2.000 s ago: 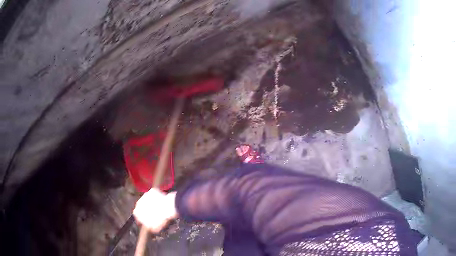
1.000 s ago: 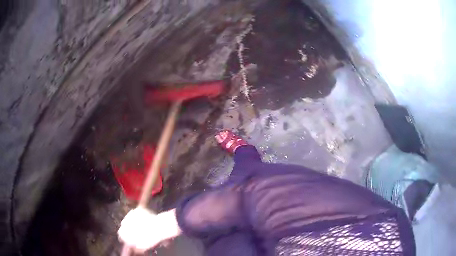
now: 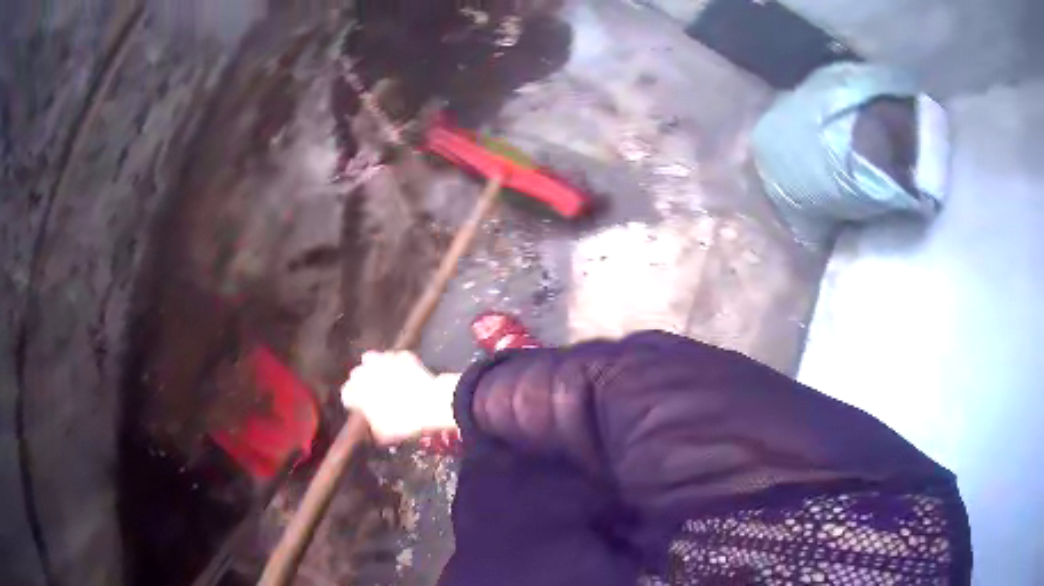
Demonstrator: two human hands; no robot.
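My right hand (image 3: 395,395) is closed around the long wooden stick of the broom (image 3: 441,280); the hand looks overexposed. The broom's wide red head (image 3: 515,177) lies on the floor beyond my foot, blurred at its right end. The red dustpan (image 3: 269,418) is on the dark wet floor to the left of my hand, blurred. A dark stick runs from it toward the bottom edge. My left hand is not in view.
A grey-green sack (image 3: 819,149) stands at the upper right, beside a flat dark panel (image 3: 773,44). A stained wall (image 3: 69,286) curves along the left. Dark wet muck (image 3: 447,57) covers floor at the top. My red footwear (image 3: 500,332) shows near my wrist.
The view has turned to the right. The broom head has moved right, off the dark wet floor near the dustpan, and is now tilted. The sack and panel show more fully.
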